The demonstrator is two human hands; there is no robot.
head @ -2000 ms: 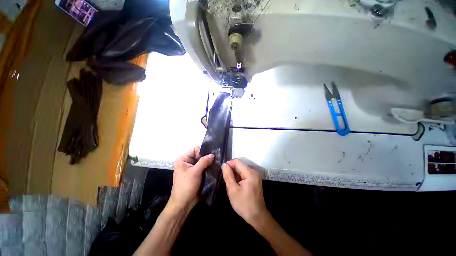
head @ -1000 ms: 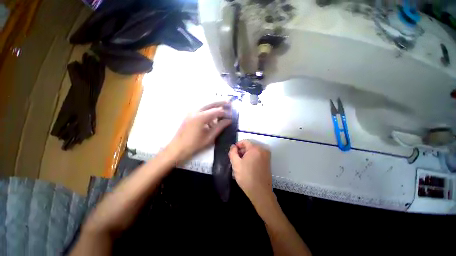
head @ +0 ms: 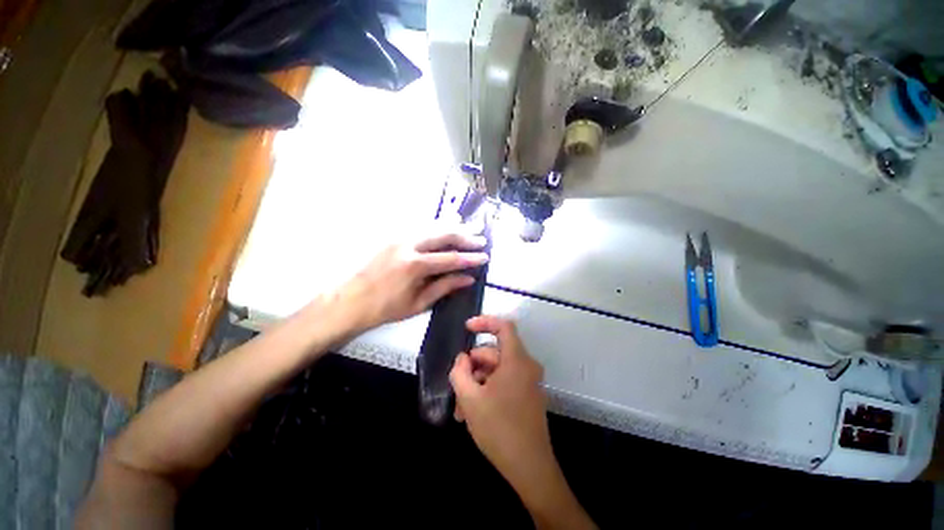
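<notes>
A dark leather strip (head: 447, 347) runs from the brightly lit presser foot area (head: 484, 203) down over the front edge of the machine bed. My left hand (head: 419, 277) lies flat on the strip's upper part, fingers close below the needle area. My right hand (head: 495, 371) pinches the strip's right edge lower down, near the bed's front edge. The strip's lower end hangs past the edge. Glare hides the needle tip and the strip's far end.
Blue-handled thread snips (head: 703, 295) lie right of the needle. The off-white machine head (head: 704, 155) spans the back. At left, a bundle of narrow strips (head: 129, 186) and a dark leather heap (head: 279, 47) lie by the cardboard box (head: 197, 243). A control panel (head: 871, 425) is at right.
My left hand has moved up the strip towards the needle and flattened on it. My right hand stays on the right edge, now lower than a second ago. The camera view has shifted.
</notes>
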